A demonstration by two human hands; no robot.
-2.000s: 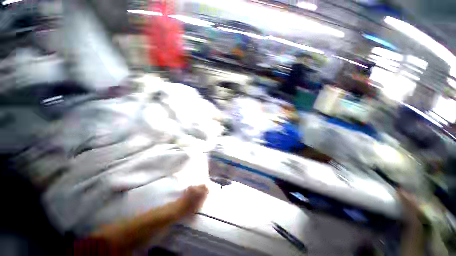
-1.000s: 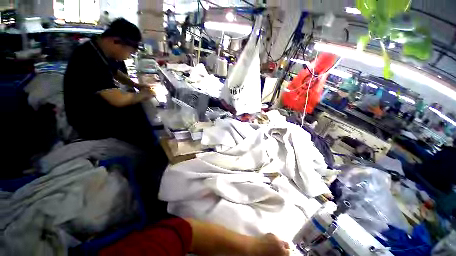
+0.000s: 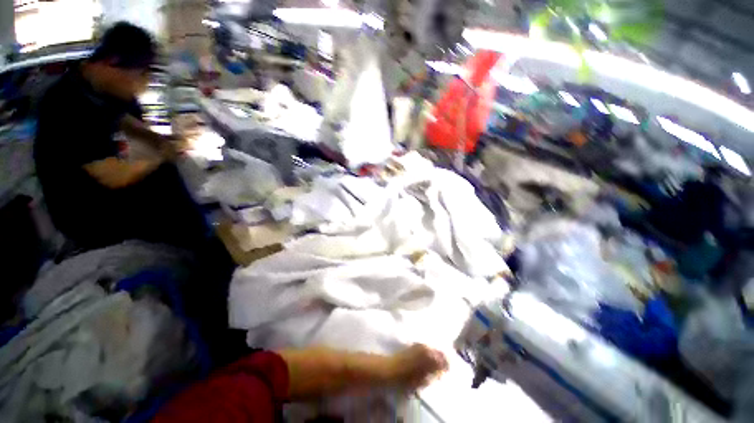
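Note:
A large heap of off-white cloth lies in soft folds left of the white sewing machine. My left hand reaches in from the bottom in a red sleeve and rests at the cloth's near right edge, beside the needle end of the machine. The hand is blurred, and whether its fingers hold cloth is unclear. The bright white machine bed shows right of the hand. My right hand is out of the picture.
A person in dark clothes sits at the left by another machine. A blue bin of pale cloth is at the lower left. A red bag and a white cloth hang behind. Clear plastic and blue material lie beyond the machine.
The view has swung back toward the right, so the heap and seated person appear further left and more of the machine shows. My left hand stays near the machine's needle end. The picture is more blurred.

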